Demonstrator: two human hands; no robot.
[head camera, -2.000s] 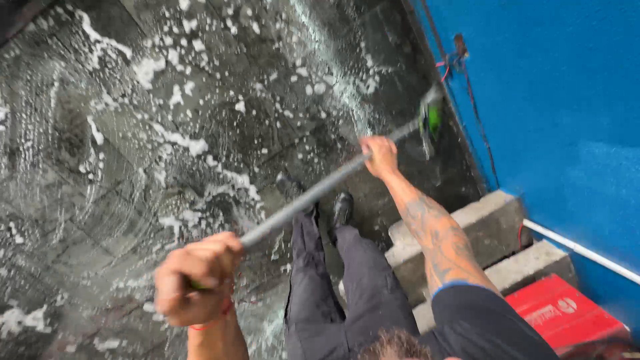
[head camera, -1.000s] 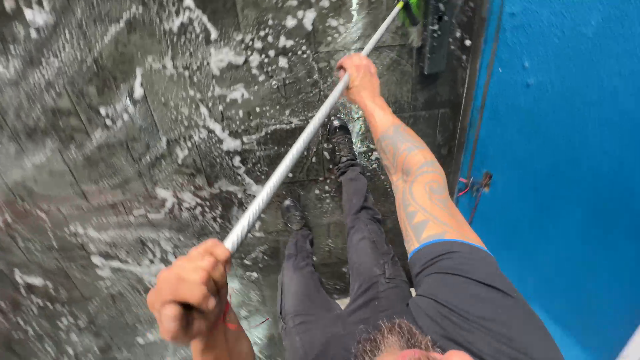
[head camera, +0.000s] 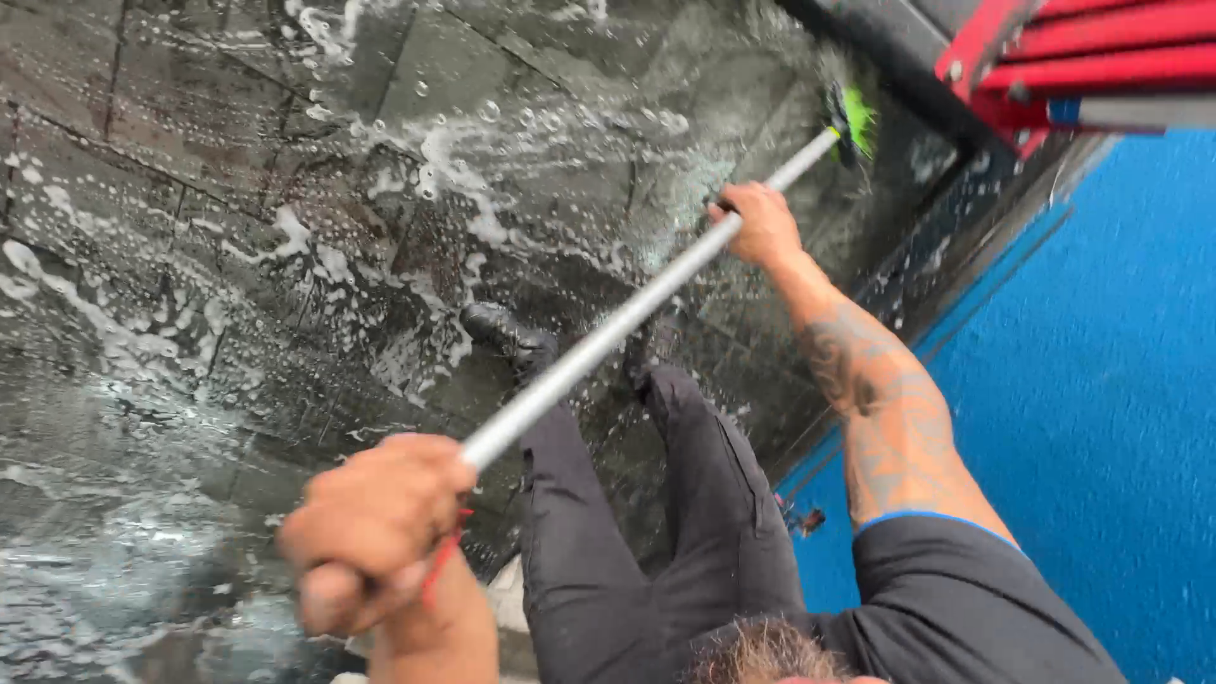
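Observation:
My left hand is closed around the near end of a silver metal broom handle, at lower left. Farther along the same handle my right hand grips it, on my outstretched arm. The handle runs diagonally to the upper right. At its far end, a brush head with bright green bristles and a dark body rests at or near the wet floor, beside a dark raised edge; motion blurs it. White suds lie over the dark floor tiles.
A blue wall rises at right. Red metal bars of some structure stand at upper right over a dark edge. My black shoes are on the wet tiles. A pale block partly shows behind my legs at the bottom.
The view has shifted considerably, and the red bars have come into it. Both hands still hold the handle. The brush head, cut off at the top edge one second ago, now shows beside the dark edge.

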